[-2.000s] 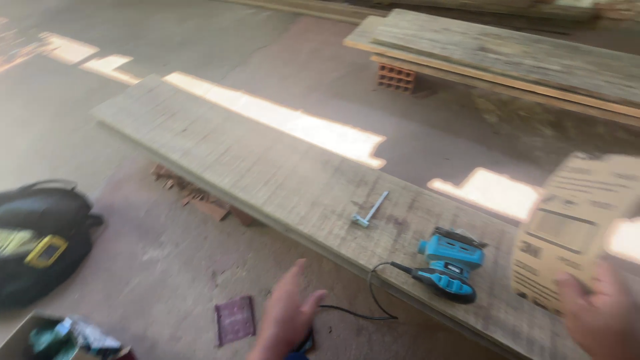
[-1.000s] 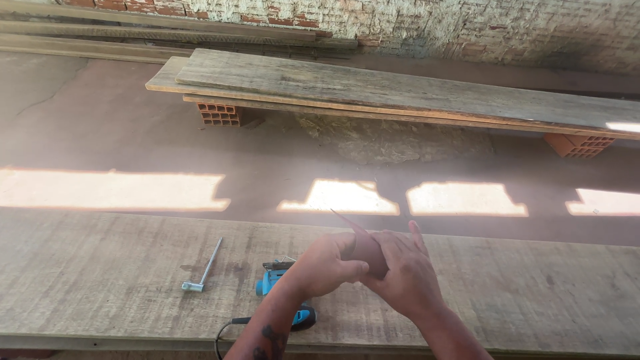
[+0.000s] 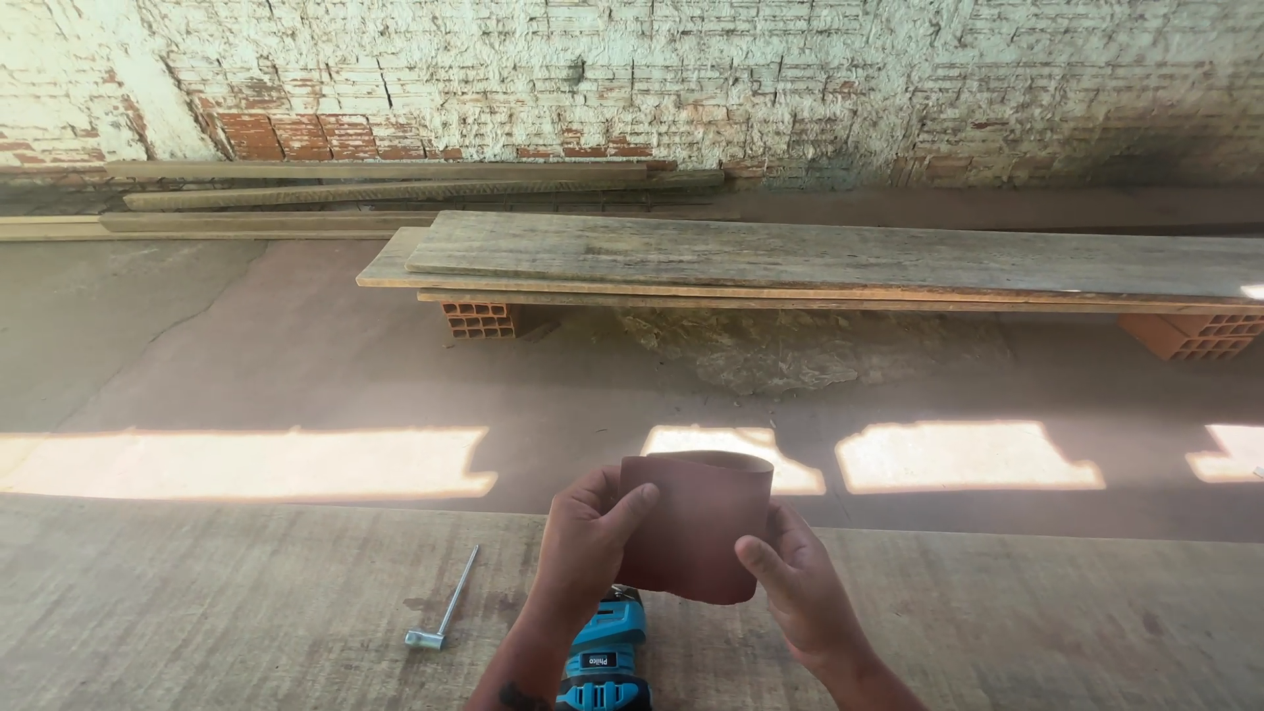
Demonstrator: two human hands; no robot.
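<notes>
A curled sheet of reddish-brown sandpaper is held up between both hands, bent back on itself at the top. My left hand pinches its left edge, thumb on the near face. At its right edge, my right hand grips with the thumb in front and fingers behind. Below the sheet, a blue and black Philco power sander lies on a wide wooden plank, partly hidden by my left hand and the sheet. Left of it on the plank rests a metal T-handled socket wrench.
Stacked weathered boards lie across the floor ahead, raised on hollow clay bricks at the left and another brick at the right. Long timber strips lie by the rough brick wall. A crumpled sheet lies beneath the boards.
Two seconds ago my right hand was at a cardboard packet and my left was apart; now both hold the sandpaper. Since one second ago the sheet has been turned broad side toward me. The view has swung.
</notes>
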